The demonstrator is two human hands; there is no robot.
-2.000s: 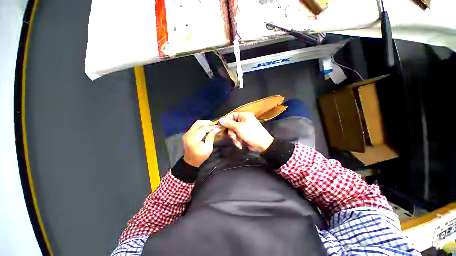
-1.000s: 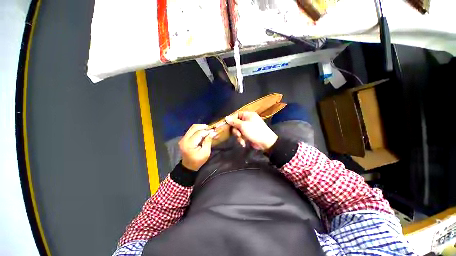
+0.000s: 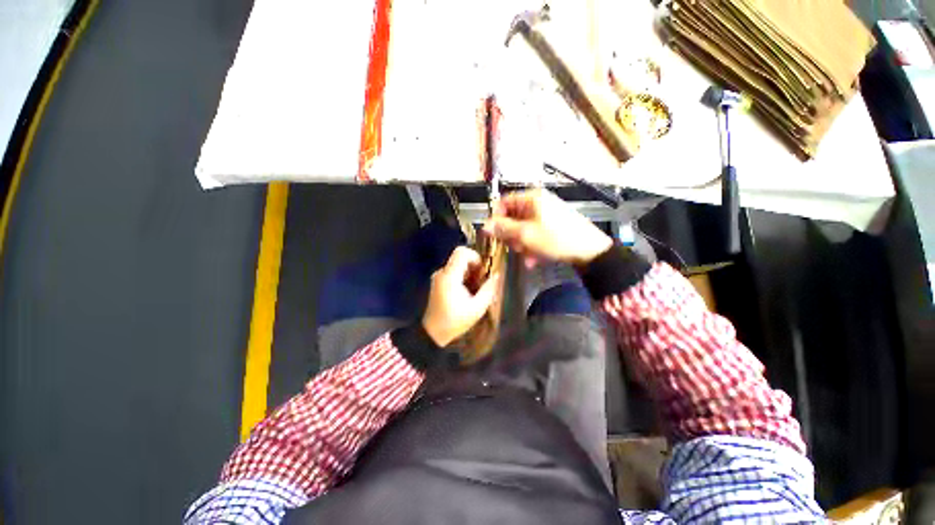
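Note:
A tan-brown bag piece (image 3: 478, 336) hangs over my lap, its open edge turned up toward the narrow metal bar (image 3: 492, 144) that sticks out from the table's front edge. My left hand (image 3: 456, 297) is closed on the bag piece at its left side. My right hand (image 3: 540, 228) is at the piece's far end, beside the tip of the bar. Its fingertips are pinched at the piece's edge. The fingers hide the bar's outer end, and I cannot tell whether they also hold a small fitting.
On the white-covered table (image 3: 282, 92) lie a wooden-handled claw hammer (image 3: 574, 87), a dish of gold bits (image 3: 644, 116), a stack of brown pieces (image 3: 784, 51) and a red strip (image 3: 376, 92). A silver-headed hammer (image 3: 729, 169) and a thin dark tool (image 3: 582, 184) overhang the front edge.
The view has shifted to show more of the table. The bag piece has turned from slanting rightward to pointing at the bar, and both hands have moved with it toward the bar.

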